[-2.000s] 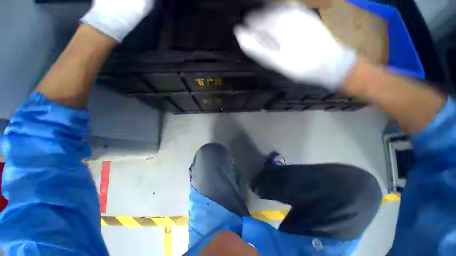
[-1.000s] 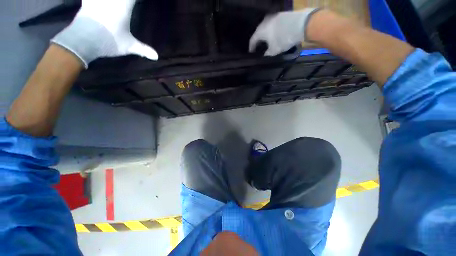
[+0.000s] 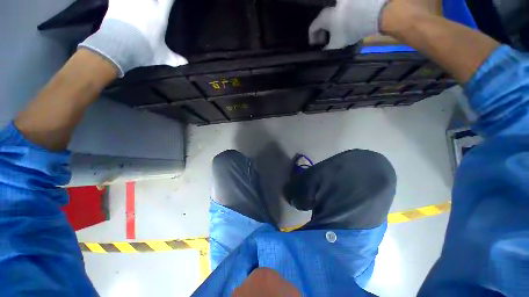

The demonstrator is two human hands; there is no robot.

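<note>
A black bin [image 3: 217,35] with ribbed walls stands in a stack at the top of the view, with yellow characters on its front. My left hand [image 3: 136,35], in a white glove, is at the bin's left side, thumb spread; its fingertips are cut off by the top edge. My right hand [image 3: 351,24], also gloved, is at the bin's right part with its fingers curled down. Whether either hand grips the bin is hidden. A blue tray [image 3: 461,16] with a tan piece in it lies right of the bin, partly behind my right wrist.
A grey cabinet-like block [image 3: 130,136] stands at left. A red box [image 3: 86,206] is on the floor beside it. Yellow-black tape [image 3: 415,214] and a red strip [image 3: 130,210] mark the floor. A grey-framed object [image 3: 461,145] stands at right. My knees are below the bins.
My right hand, blurred near the tan piece before, has come to the bin's right part. My left hand has shifted slightly and its thumb now shows spread. The view has shifted a little.
</note>
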